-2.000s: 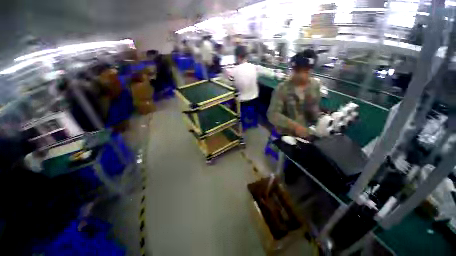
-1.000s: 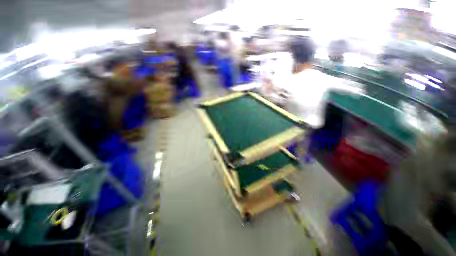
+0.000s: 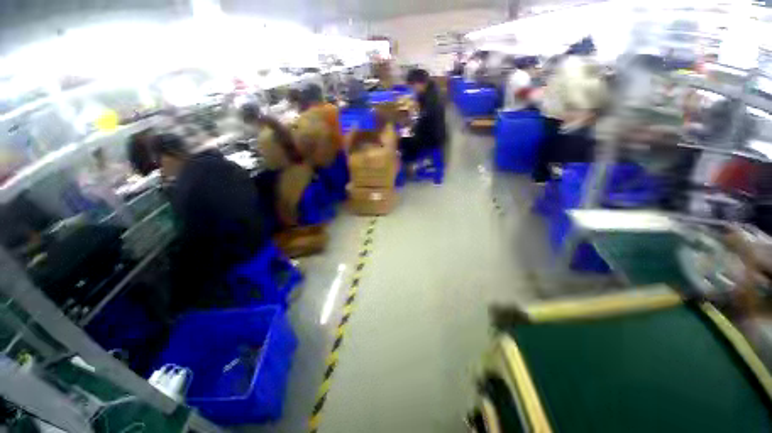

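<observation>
Neither my left hand nor my right hand shows in the head view. Nearest in front of me, at the lower right, is a tiered trolley (image 3: 635,365) with a green top shelf and a pale yellow frame, cut off by the bottom edge. A blue tote bin (image 3: 272,365) stands on the floor at the lower left, with some dark items inside that are too blurred to name. A white object (image 3: 171,381) lies beside the bin at the bench's end.
A grey aisle runs ahead, with yellow-black tape (image 3: 343,326) on its left. A person in dark clothes (image 3: 216,203) sits at the left benches. Stacked cartons (image 3: 372,173) and a standing person (image 3: 429,123) are farther along. Blue bins (image 3: 520,141) line the right.
The view has moved forward along the aisle and turned left. The trolley now lies close at the lower right, and the blue bin has come into clear view. The person in white beside the trolley is no longer there.
</observation>
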